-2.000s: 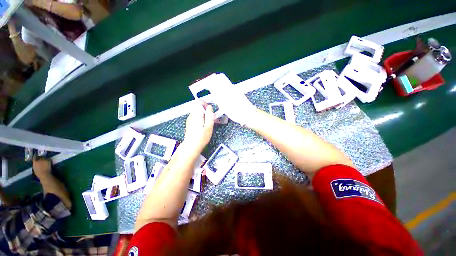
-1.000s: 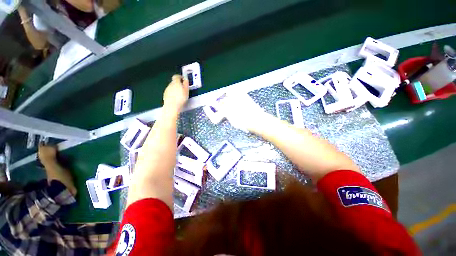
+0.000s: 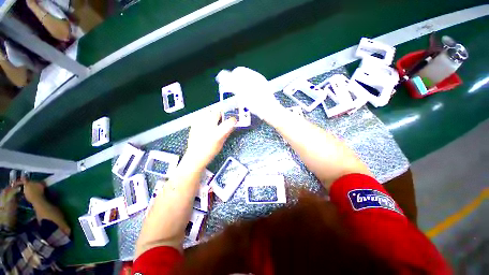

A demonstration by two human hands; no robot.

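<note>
A white housing [image 3: 243,117] with a rectangular window is between my two hands over the conveyor's near rail. My bare left hand [image 3: 213,131] grips its lower left side, thumb on the frame. My white-gloved right hand [image 3: 248,90] is on its upper part and hides much of it; the glove is overexposed, so its fingers are hard to make out. Loose housings lie on the bubble wrap [image 3: 300,153], including one with an open window [image 3: 265,189] and a tilted one [image 3: 229,179].
Two housings sit on the green belt [image 3: 172,97], [image 3: 100,131] behind the pale rail. Several housings are piled at the right [image 3: 375,80], beside a red tray [image 3: 454,81] with a bottle [image 3: 441,67]. More lie at lower left [image 3: 94,230]. Another person's hand [image 3: 33,189] is at far left.
My left hand has let go of a housing on the belt and come back to the housing at my right hand. The view has shifted a little.
</note>
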